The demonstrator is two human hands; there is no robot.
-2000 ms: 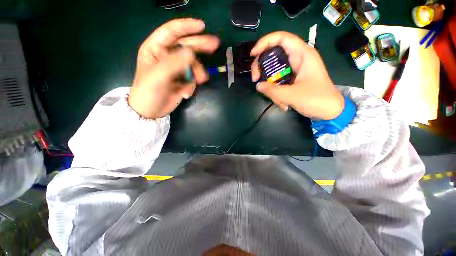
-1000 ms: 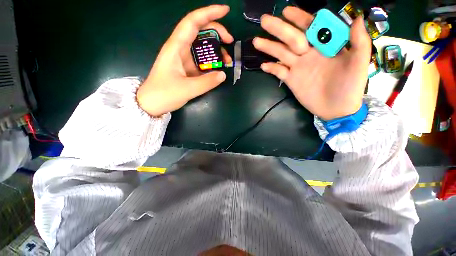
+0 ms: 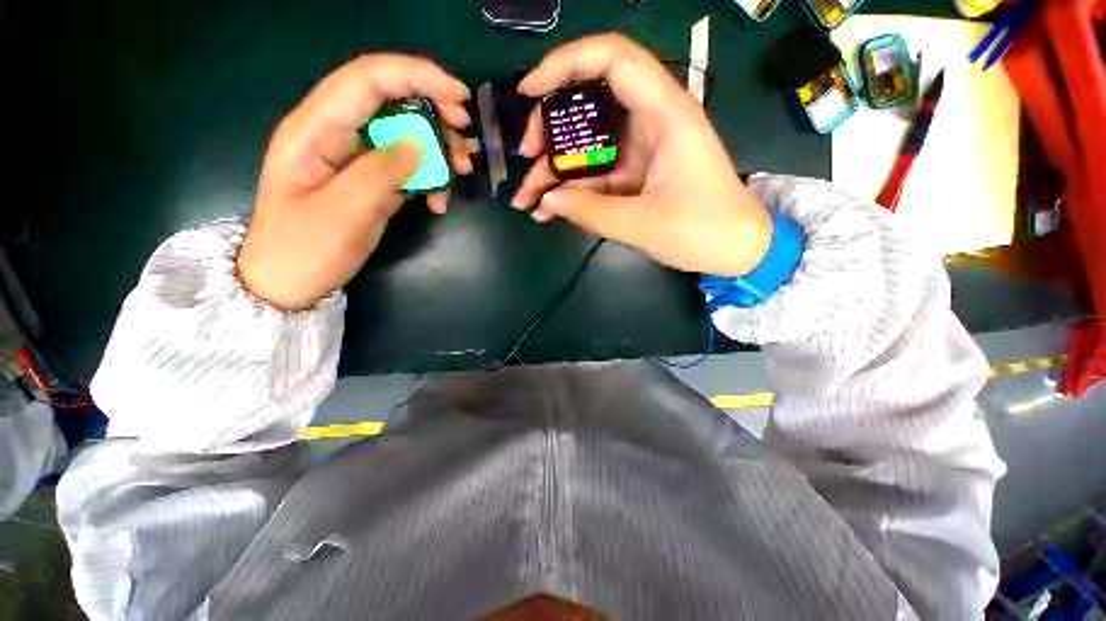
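My left hand (image 3: 334, 182) holds a smartwatch (image 3: 412, 148) with its screen lit plain teal-green; my left thumb lies on the screen. My right hand (image 3: 661, 164) holds a second smartwatch (image 3: 580, 131) between thumb and fingers. Its screen faces up, black with text lines and orange and green blocks at the bottom. A pale strip of tape (image 3: 491, 136) lies on the mat between my hands. A dark object beside the tape is mostly hidden by my right fingers.
Opened watch housings (image 3: 888, 69) lie at and on the cream paper (image 3: 985, 152) on the right, with a red and black marker (image 3: 910, 146). A dark watch (image 3: 522, 12) is at the far edge. A thin black cable (image 3: 552, 303) runs to the bench's near edge.
The right watch has turned from its teal back to its lit screen, and my right fingers have closed around it. The left watch's screen changed from text to plain teal-green. The camera view has shifted.
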